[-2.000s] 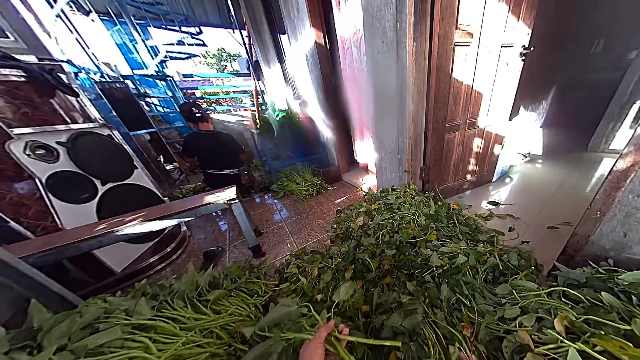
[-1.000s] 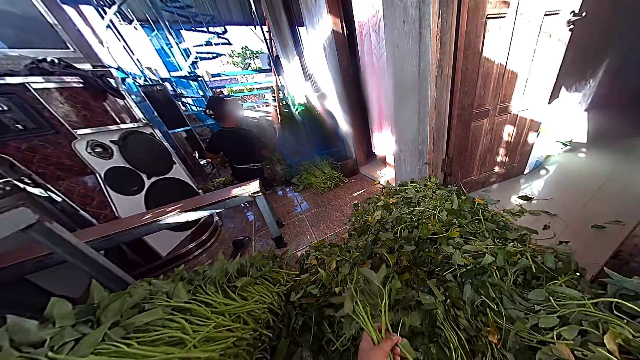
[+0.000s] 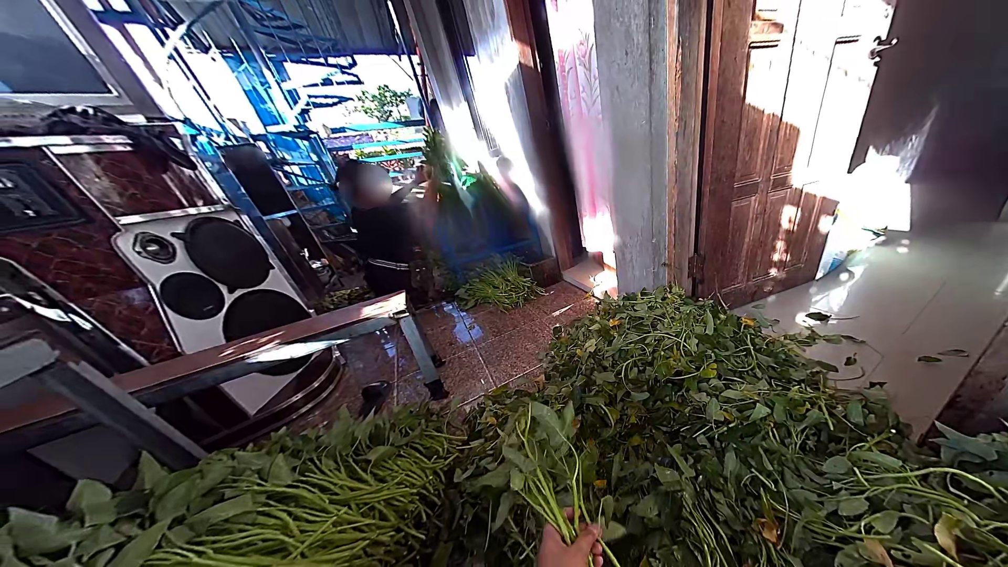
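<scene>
My left hand (image 3: 568, 545) is at the bottom edge, a little right of the middle, closed around the lower stems of a small bunch of leafy greens (image 3: 543, 465). The bunch stands upright, its leaves pointing away from me. It is over a large heap of loose leafy greens (image 3: 677, 394) with some yellowed leaves. To the left of the hand lies a thick layer of long-stemmed greens (image 3: 339, 504), stems side by side and leaves mostly to the left. My right hand is out of view.
A long narrow bench (image 3: 276, 346) crosses the left side. Beyond it stands a white speaker cabinet (image 3: 213, 291). Another person (image 3: 383, 236) in dark clothing is further back, near a pile of greens (image 3: 500, 285) on the tiled floor. A wooden door (image 3: 768, 157) stands at the right.
The stems in my left hand pointed right two seconds ago; now the bunch stands upright with its leaves away from me. The other person has raised an arm towards the greens beside them. The view has shifted left.
</scene>
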